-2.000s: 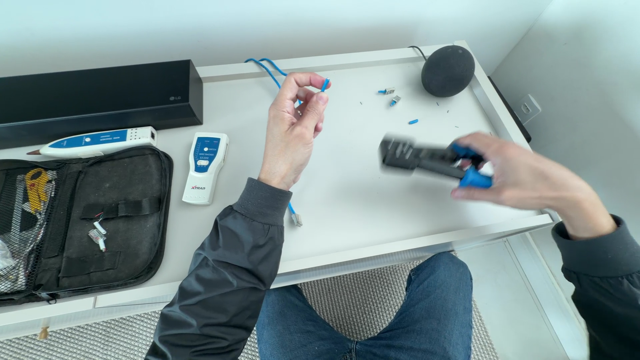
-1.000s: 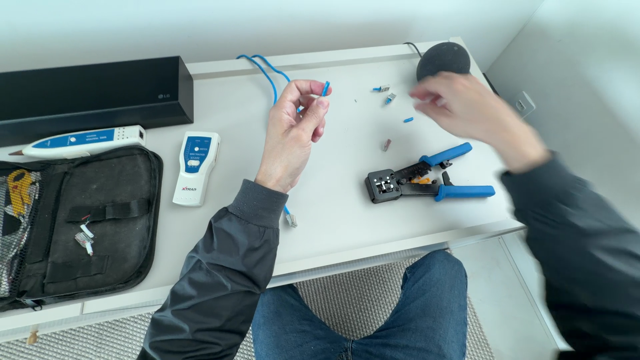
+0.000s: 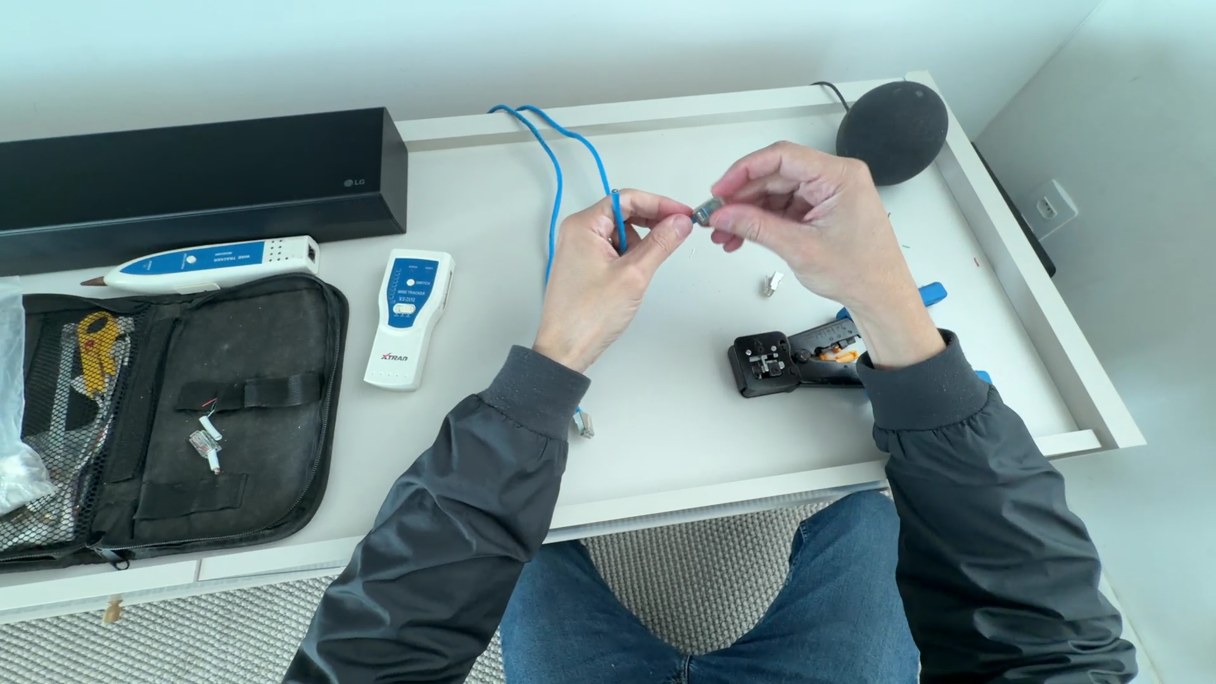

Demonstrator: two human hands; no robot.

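My left hand (image 3: 608, 266) pinches the end of a blue network cable (image 3: 559, 180) between thumb and forefinger. My right hand (image 3: 807, 228) holds a small metallic modular plug (image 3: 706, 211) by its rim, against the cable end at my left fingertips. Whether the wires are inside the plug cannot be made out. The cable's other plug (image 3: 584, 424) lies below my left hand. Under my right wrist, a crimping tool (image 3: 765, 364) with blue handles rests on the white desk, partly hidden by the sleeve. A loose plug (image 3: 771, 283) lies between tool and hands.
A black soundbar (image 3: 199, 180), a wire tracker probe (image 3: 214, 265) and a white-and-blue cable tester (image 3: 408, 318) are at the left. Near them lies an open black tool case (image 3: 256, 456) holding plug scraps. A round dark speaker (image 3: 893, 133) stands at the back right, by the desk's raised rim (image 3: 1031, 285).
My right hand first held the crimping tool, then let it go on the desk and reached towards the small parts near the speaker. Now it is beside my left hand with a plug.
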